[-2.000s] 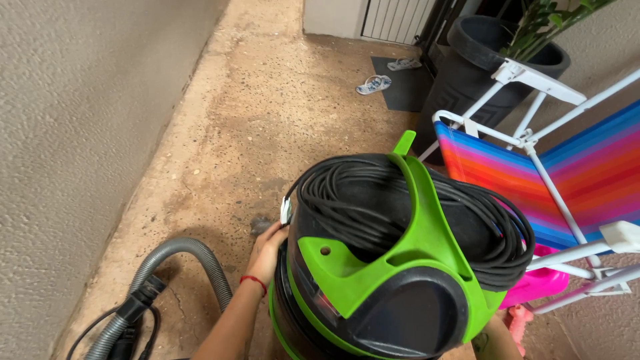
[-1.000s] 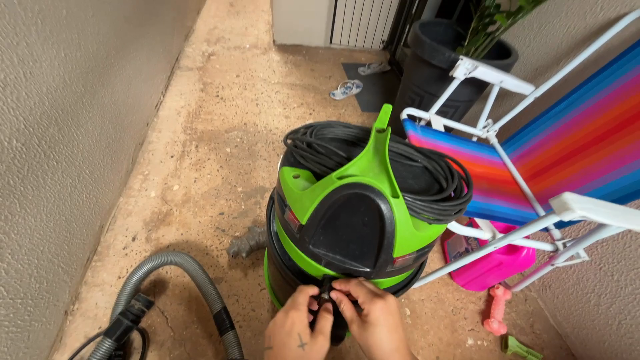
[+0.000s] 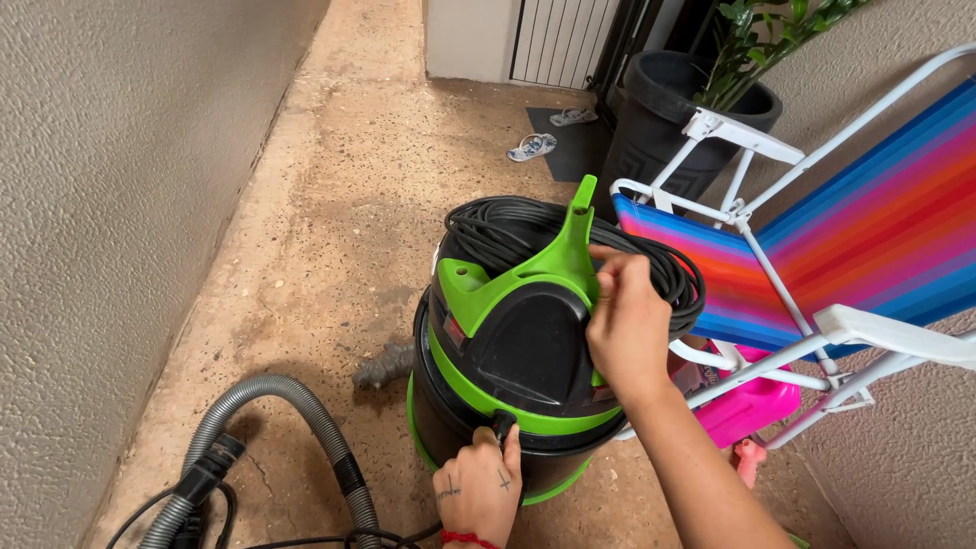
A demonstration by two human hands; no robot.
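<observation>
A black and green canister vacuum cleaner (image 3: 526,358) stands upright on the floor. Coiled black power cord (image 3: 496,229) lies around the green handle (image 3: 560,252) on its top. My left hand (image 3: 480,480), with a red bracelet at the wrist, grips a small black latch or fitting (image 3: 502,425) at the rim below the lid. Against the right side of the green handle rests my right hand (image 3: 629,320), fingers bent, its fingertips partly hidden; whether it grips the handle is not clear. A grey corrugated hose (image 3: 282,389) curves over the floor at the lower left.
A striped beach chair (image 3: 877,236) with white frame stands at the right, a pink plastic container (image 3: 751,404) beneath it. Behind are a potted plant (image 3: 671,99), a dark mat (image 3: 572,156) and flip-flops (image 3: 532,147). A textured wall (image 3: 137,191) runs along the left. A grey object (image 3: 385,366) lies beside the vacuum.
One second ago both hands were together at the front fitting; my right hand has since moved up to the green handle. Two seconds ago my left hand was at the vacuum's left side.
</observation>
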